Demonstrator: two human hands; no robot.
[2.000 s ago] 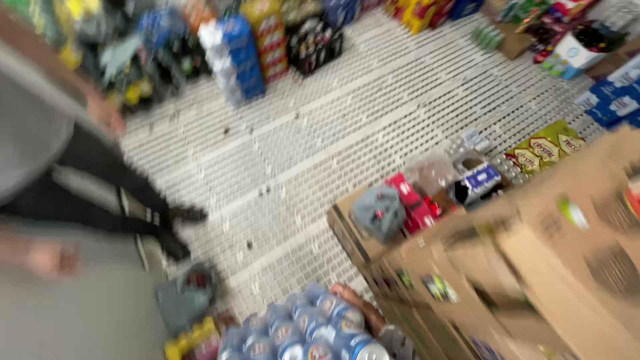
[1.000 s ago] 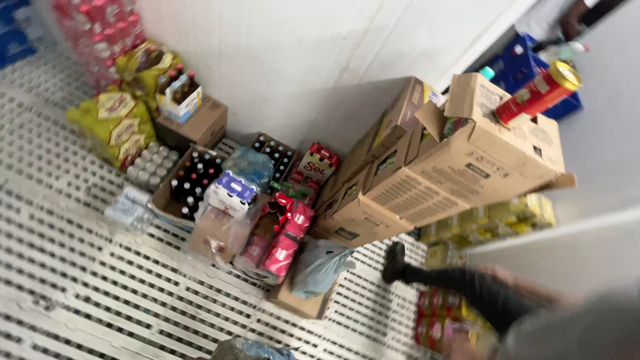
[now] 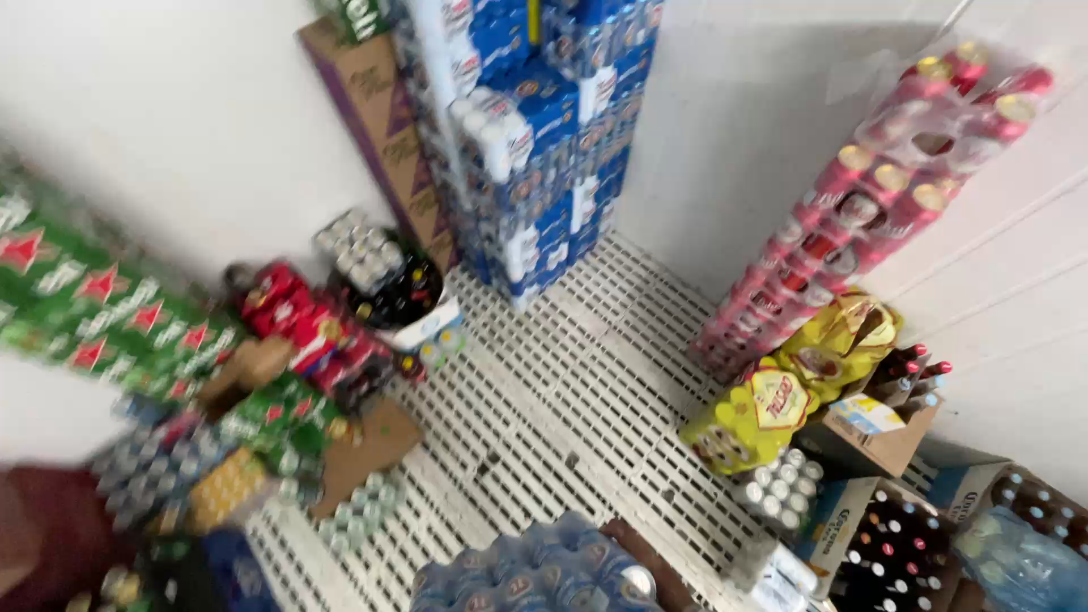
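Note:
A shrink-wrapped pack of blue cans is at the bottom centre of the head view, cut off by the lower edge. Against its right side lies my right hand, blurred and partly hidden, gripping the pack. My left hand is out of view; the left side of the pack shows no fingers. Beyond the pack is the white slatted floor.
Tall stacks of blue can packs stand ahead. To the right are pink can packs, yellow packs and a carton of bottles. Green Heineken packs, red packs and a flattened cardboard piece lie left.
The view has swung strongly. The person and the stacked brown cartons seen earlier are out of view. The blue can pack, with my hand at its right side two seconds ago, is at the bottom again.

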